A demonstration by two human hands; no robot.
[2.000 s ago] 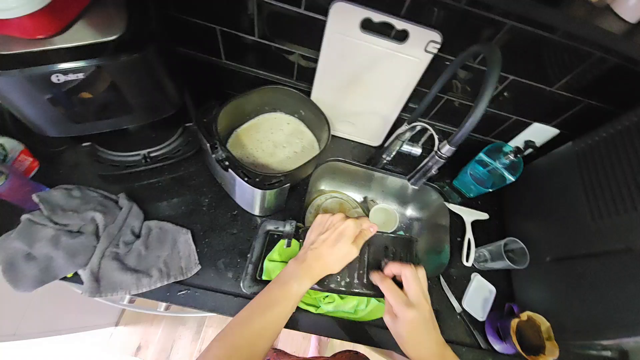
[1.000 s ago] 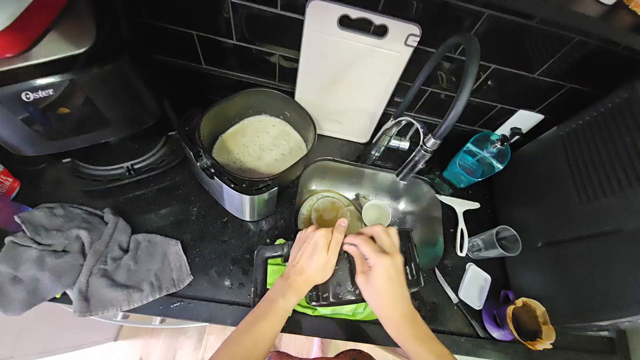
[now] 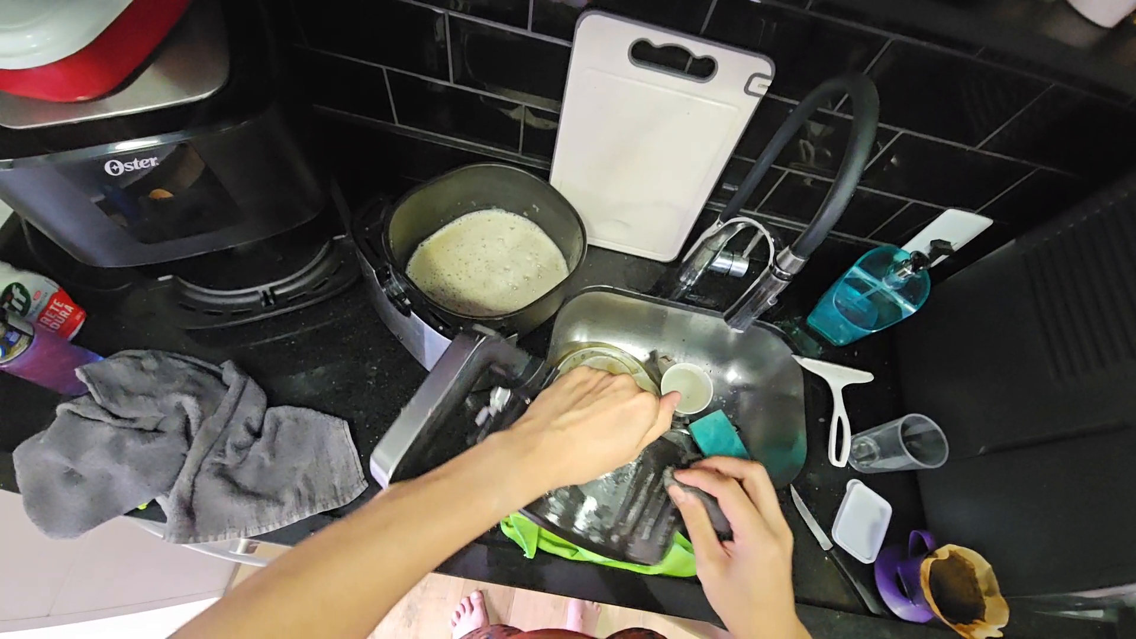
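Observation:
My left hand [image 3: 599,426] grips the far edge of a wet black appliance part [image 3: 612,515] with a silver face, perhaps an air fryer drawer; its fingertips are hidden. The part lies tilted over the sink's near edge. A dark grey scouring pad [image 3: 701,497] is pinched in my right hand [image 3: 741,524], against the part's right side. Just beyond that hand is a teal sponge [image 3: 719,435]. In the steel sink [image 3: 763,390] are a small white cup [image 3: 688,388] and a round glass dish [image 3: 608,357], partly behind my left hand. A green cloth [image 3: 603,550] shows under the part.
A deep pot-like basket [image 3: 488,266] of foamy liquid stands left of the sink. A grey towel [image 3: 195,444] lies further left. Behind are a white cutting board [image 3: 657,133] and the faucet [image 3: 763,293]. On the right are a knife [image 3: 834,555], a clear glass [image 3: 901,442] and a purple filter holder [image 3: 905,577].
The black part has turned, and its silver face now shows at the left. My right hand has moved away from my left, and the teal sponge has come into sight.

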